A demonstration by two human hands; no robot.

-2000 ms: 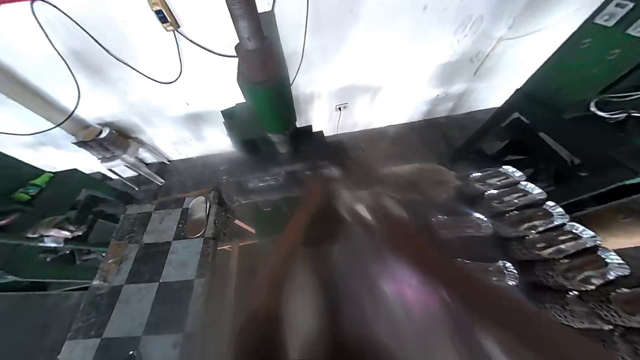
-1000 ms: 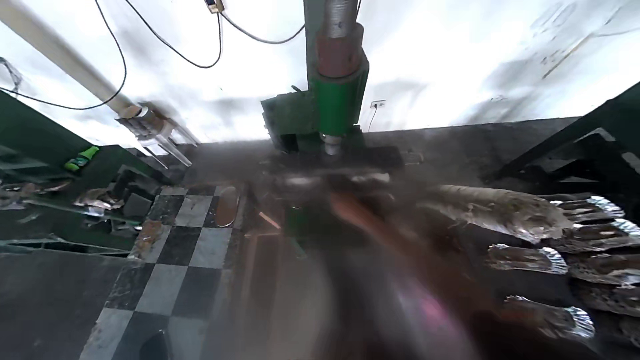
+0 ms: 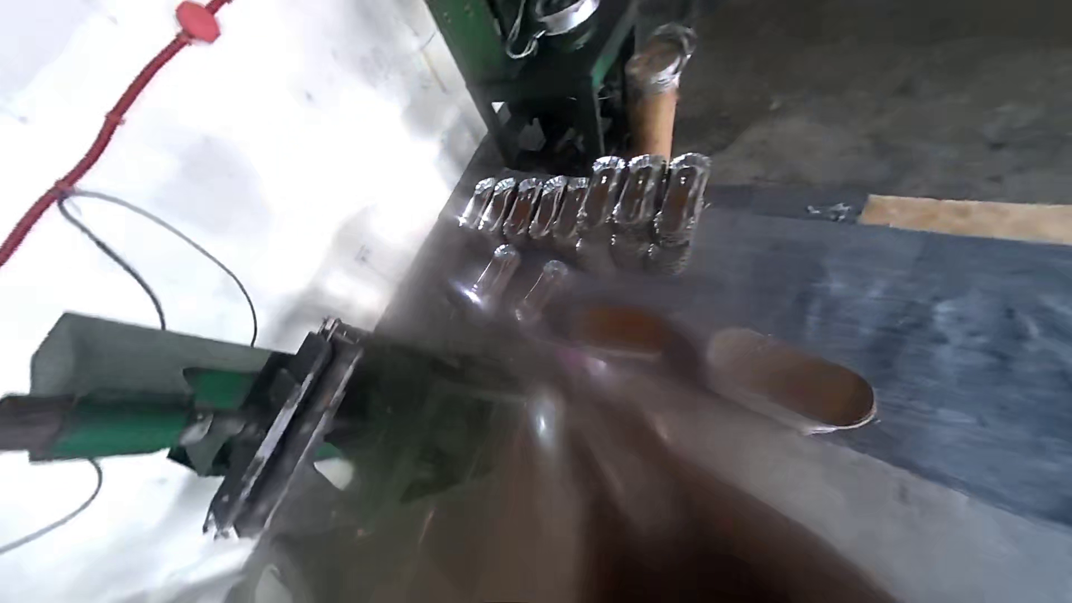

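Both forearms reach up from the bottom of the view, heavily blurred by motion. My left hand (image 3: 544, 419) is a pale smear over the work surface. To its right, my right hand (image 3: 607, 381) is near a blurred reddish-brown patch; whether it touches or holds anything is not clear. An oblong brown tray-like piece (image 3: 791, 381) with rounded ends lies at an angle to the right of the hands. Beyond the hands lie two narrow shiny pieces (image 3: 543, 289), and a row of several oblong pieces with crimped, shiny rims (image 3: 643, 191) stands farther back.
A green press-like machine (image 3: 126, 427) with dark metal plates (image 3: 289, 427) is at the left by the white wall. A green metal frame (image 3: 544, 88) stands at the back beside a brown cylindrical piece (image 3: 653, 117). A tan strip (image 3: 963, 219) lies at the right.
The view has swung strongly to the right and tilted. The machine, ahead of me earlier, now shows at the left. The long mottled piece seen near the arms earlier cannot be made out there now.
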